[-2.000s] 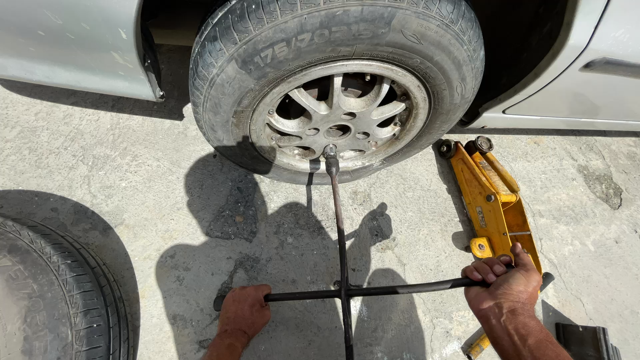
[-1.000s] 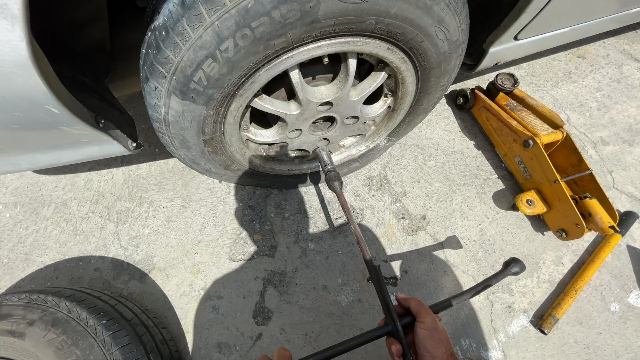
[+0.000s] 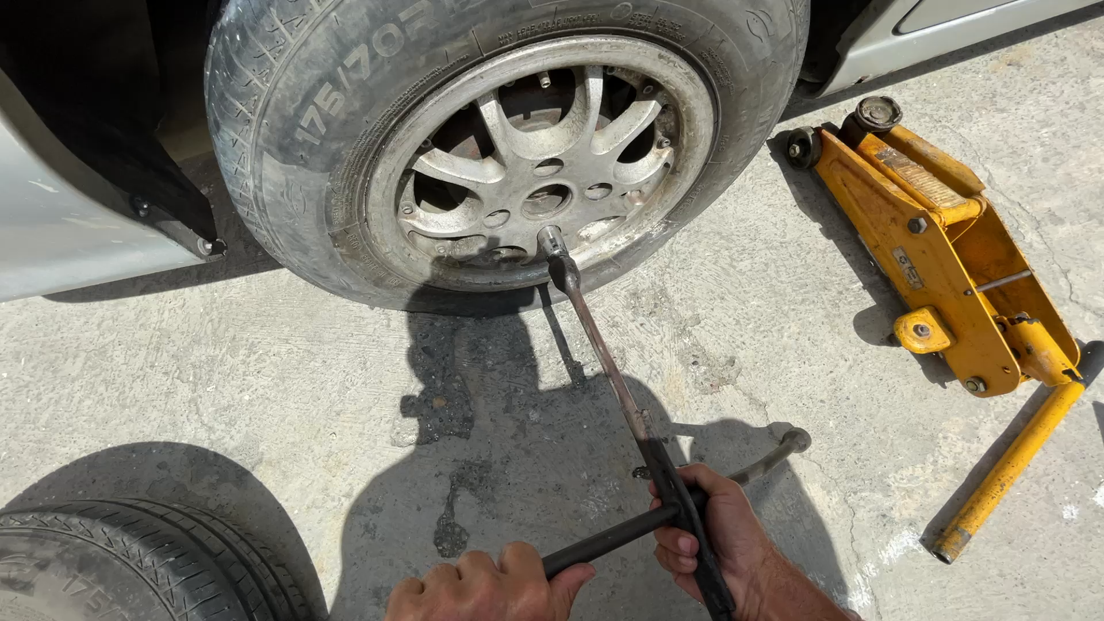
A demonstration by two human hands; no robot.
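Observation:
A four-way lug wrench [image 3: 604,354] reaches from the lower middle up to the wheel, its socket end at a lug position below the hub of the alloy rim [image 3: 517,142]. My right hand [image 3: 720,539] is closed around the wrench near its crossing. At the bottom edge, my left hand [image 3: 496,586] grips the left arm of the cross bar. The tire [image 3: 293,164] around the rim is dusty and touches the concrete. Whether a nut sits inside the socket is hidden.
On the right, a yellow floor jack [image 3: 940,259] lies on the concrete, its yellow handle socket tube [image 3: 1009,474] pointing down-left. Another tire [image 3: 155,552] rests at the lower left. Silver car body panels [image 3: 69,207] flank the wheel.
My right hand has moved from the wrench's right arm to near its crossing. The wrench has turned, its cross bar now slanting up to the right. The view has shifted closer to the wheel.

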